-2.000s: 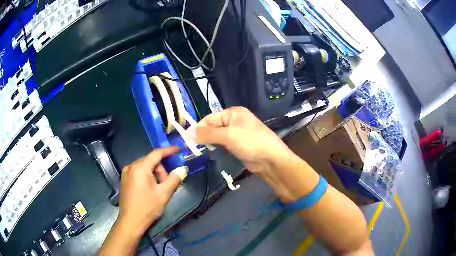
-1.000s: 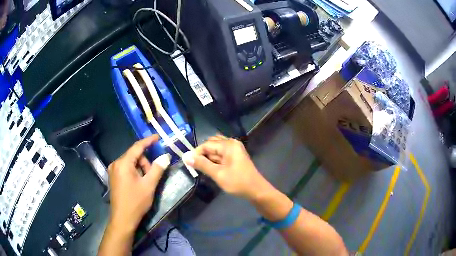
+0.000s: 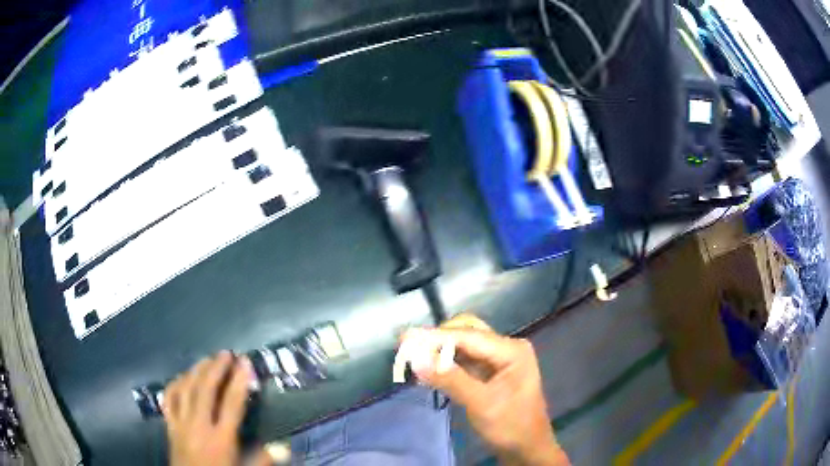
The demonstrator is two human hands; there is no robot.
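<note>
A narrow black circuit board (image 3: 296, 361) with white block parts lies near the bench's front edge. My left hand (image 3: 205, 405) is over its left part, slightly blurred, fingers on the board and pale-tipped thumb below; whether it grips is unclear. My right hand (image 3: 501, 387) is right of the board, holding short white tape strips (image 3: 400, 359) at its fingertips. The blue tape dispenser (image 3: 496, 173) stands behind, with two cream strips (image 3: 571, 202) across its front end. No hand touches it.
A black barcode scanner (image 3: 398, 214) lies between the white panels (image 3: 182, 241) and the dispenser. The panels overlap a blue sheet (image 3: 100, 45). The dark label printer (image 3: 651, 118) stands at right, beside a brown box (image 3: 701, 319) below bench level.
My hands have left the dispenser and moved to the bench's front edge. My right hand has carried off tape strips; my left hand has come onto the board. The view has swung left.
</note>
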